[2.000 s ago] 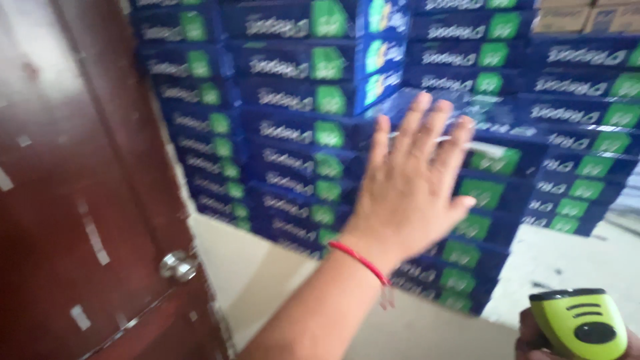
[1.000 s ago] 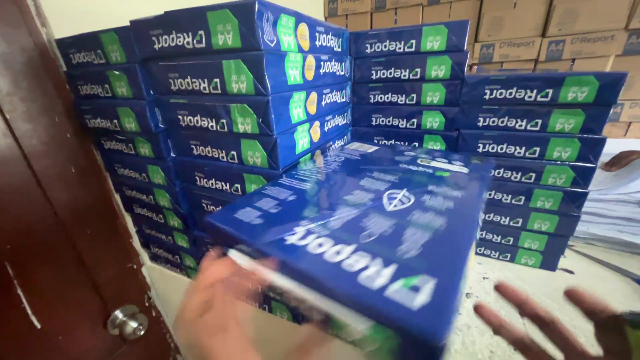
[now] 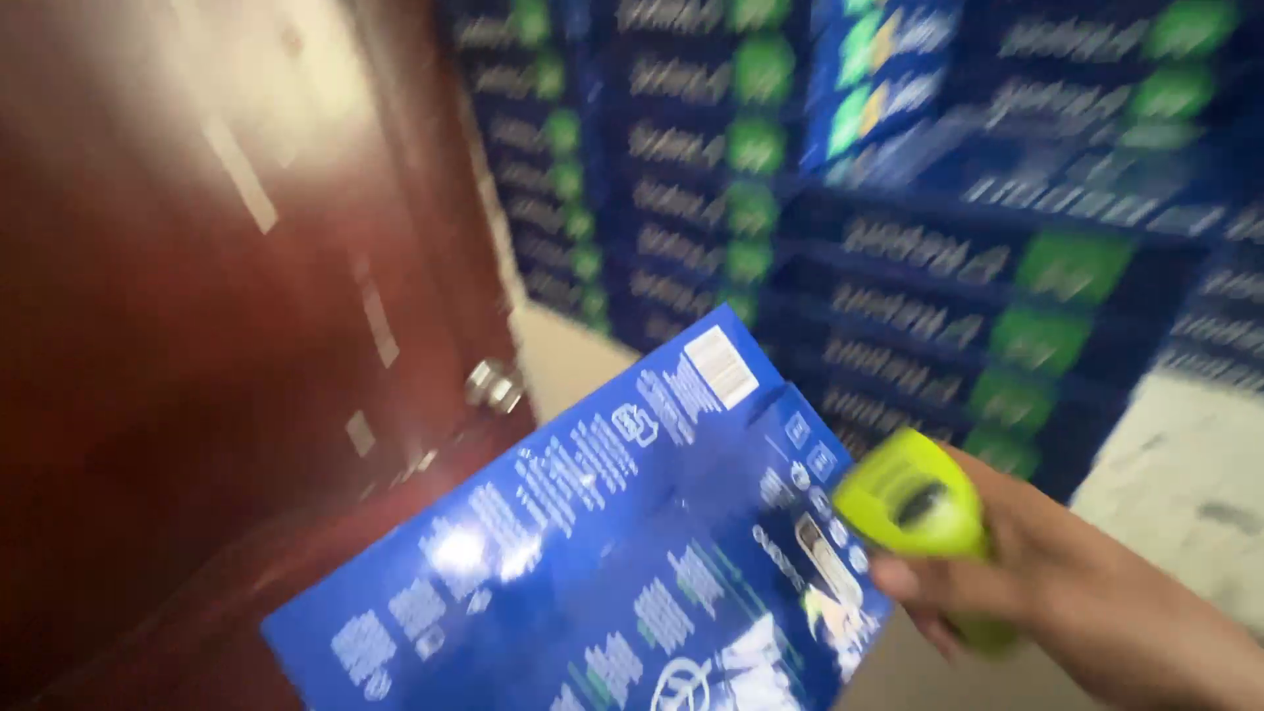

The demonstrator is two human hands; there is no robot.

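A blue paper ream in a glossy wrapper lies slanted across the lower middle of the head view, its printed face and a barcode toward me. My right hand, at the lower right, grips a yellow-green handheld barcode scanner, whose head overlaps the ream's right edge. Whether the fingers also touch the ream is unclear. My left hand is out of the picture, and what bears the ream's lower left side does not show.
Tall stacks of blue and green paper reams stand behind, blurred. A dark red door with a metal knob takes up the left side. A pale floor shows at the right.
The ream, held at the stacks' front a second ago, is now nearer the door, slanted. The scanner has come in over its right edge. The view has swung toward the door.
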